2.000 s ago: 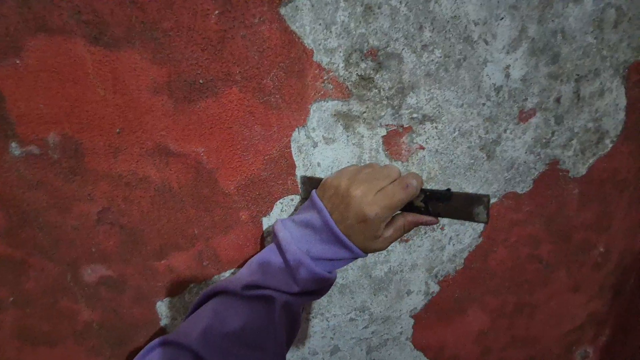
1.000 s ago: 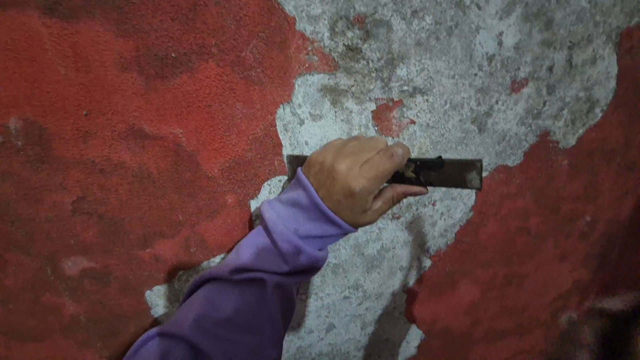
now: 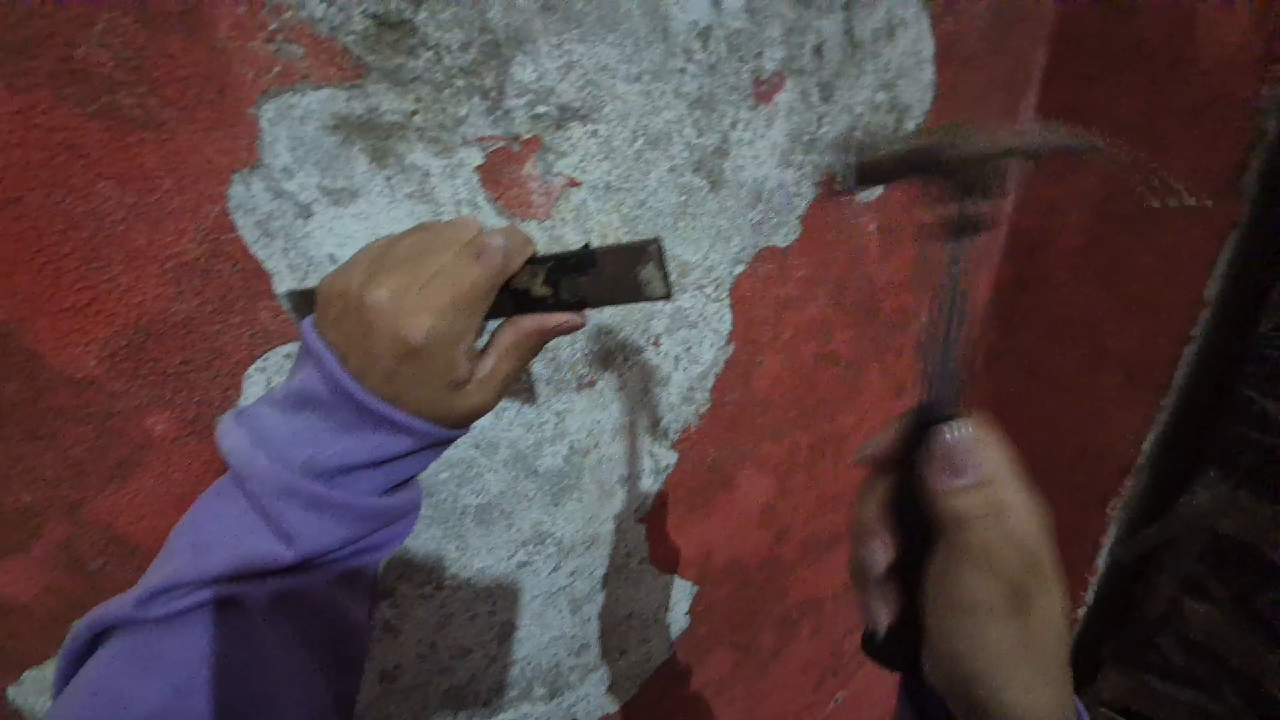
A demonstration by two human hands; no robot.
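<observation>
My left hand (image 3: 415,315), in a purple sleeve, is shut around a flat dark metal bar (image 3: 625,275) with black tape or a wrap near the fingers. The bar lies nearly level in front of the grey bare patch of a wall (image 3: 520,520); one end pokes out left of the hand, near the edge of the red paint. On the right, my right hand (image 3: 985,560) grips the dark handle of a hammer (image 3: 950,330). The hammer stands upright, and its head, blurred, has a long thin end pointing right. A gap separates the hammer head from the bar.
Red paint (image 3: 110,200) covers the wall to the left and right of the ragged grey patch. A small red paint remnant (image 3: 525,178) sits above the bar. At the far right is the wall's edge with a dark area (image 3: 1200,590) beyond. Shadows fall on the lower wall.
My right hand and the hammer have come into view on the right. My left hand still holds the bar, whose right end is now tilted slightly up.
</observation>
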